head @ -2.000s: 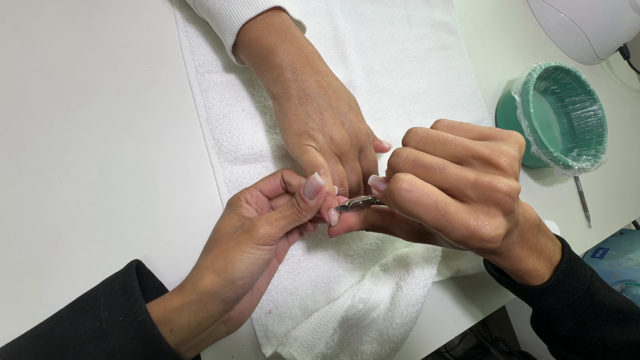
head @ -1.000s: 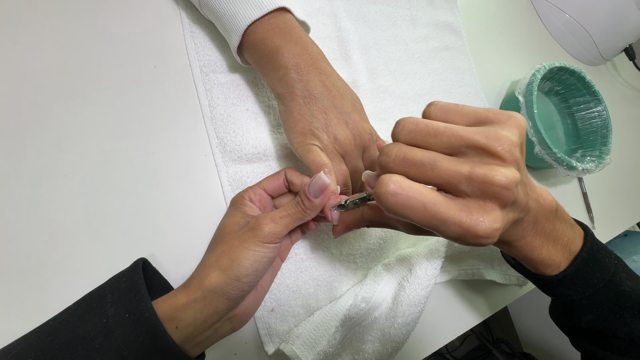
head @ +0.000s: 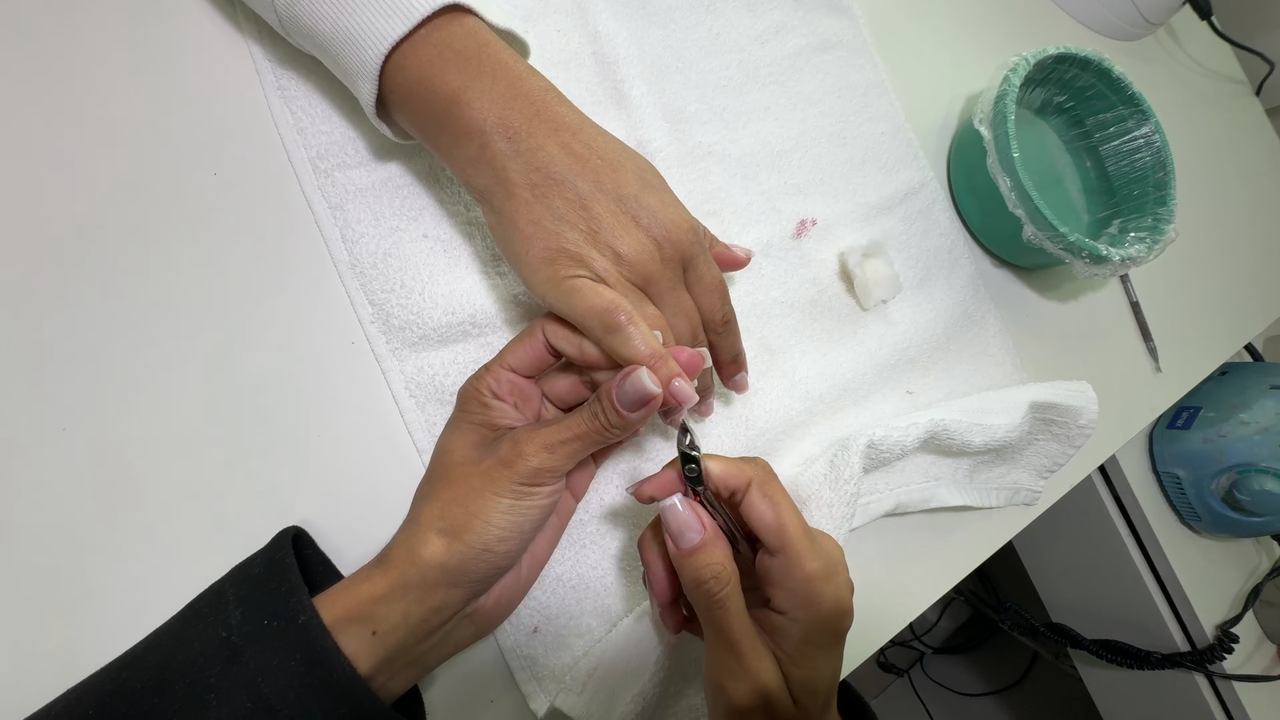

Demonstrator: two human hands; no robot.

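Note:
Another person's hand (head: 600, 220), in a white ribbed sleeve, lies palm down over a white towel (head: 420, 300). My left hand (head: 530, 440) pinches one of its fingers near the tip between thumb and fingers. My right hand (head: 750, 580) is closed around metal cuticle nippers (head: 691, 462), which point up toward that fingertip; whether the jaws touch the skin cannot be told. To the right of the person's hand, a white cotton pad (head: 870, 275) rests on the towel near a small red-pink stain (head: 805, 228).
A green bowl (head: 975, 200) lined with clear plastic stands at the upper right, with a thin metal tool (head: 1140, 322) beside it. A blue device (head: 1225, 450) sits lower right near coiled black cable (head: 1090, 640). The table edge (head: 1010, 540) runs diagonally below the towel's folded corner.
My right hand has swung down and turned, and the nippers now point upward instead of sideways. The cotton pad and the stain have come into sight. My left hand still holds a finger.

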